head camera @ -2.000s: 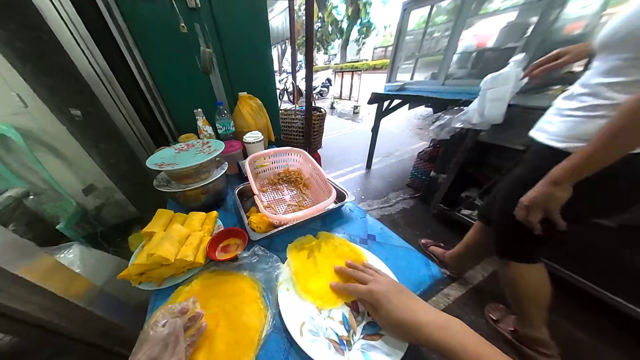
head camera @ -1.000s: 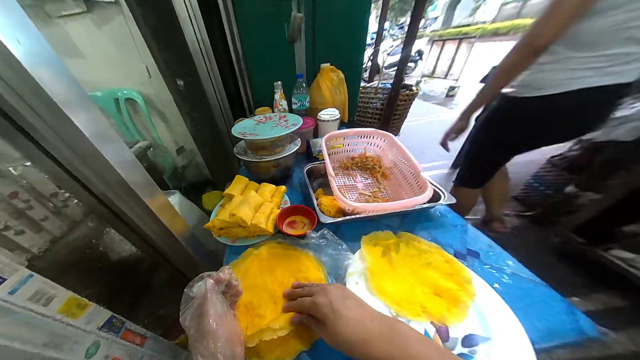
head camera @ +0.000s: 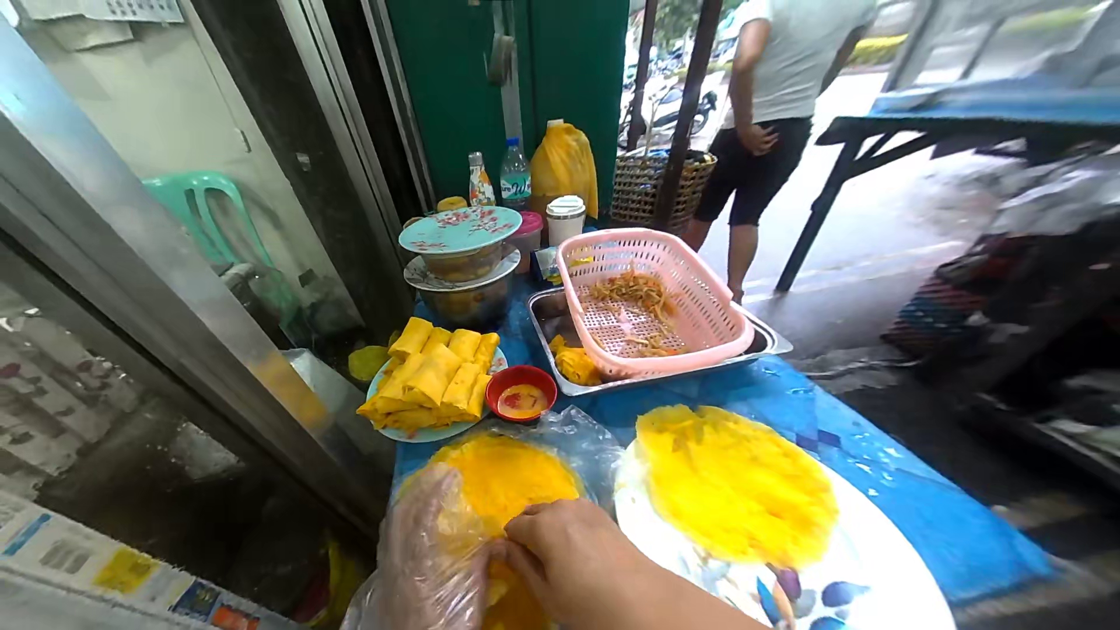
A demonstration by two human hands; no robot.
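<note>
My left hand (head camera: 429, 551), in a clear plastic glove, rests at the left side of a stack of thin yellow wrappers (head camera: 516, 472) on clear plastic. My right hand (head camera: 569, 551) is bare, its fingertips pinched together over the stack, close against the gloved hand; whether a wrapper edge is between them cannot be told. To the right, one yellow wrapper (head camera: 735, 486) lies flat on a white plate with a leaf pattern (head camera: 884, 560). Rolled yellow spring rolls (head camera: 437, 372) are piled on a plate at the left, beside a red bowl (head camera: 522, 394) of orange liquid.
A pink plastic basket (head camera: 713, 324) with shredded filling (head camera: 639, 293) tilts in a metal tray (head camera: 774, 343). Behind the rolls stand plate-covered bowls (head camera: 464, 289), bottles and a white-lidded cup (head camera: 565, 219). A metal door frame (head camera: 175, 289) borders the left. A person (head camera: 770, 114) is beyond the table.
My right hand has moved from the separate wrapper on the plate to the stack, and its fingers have drawn together. The person has moved farther away. The view has swung right since one second ago.
</note>
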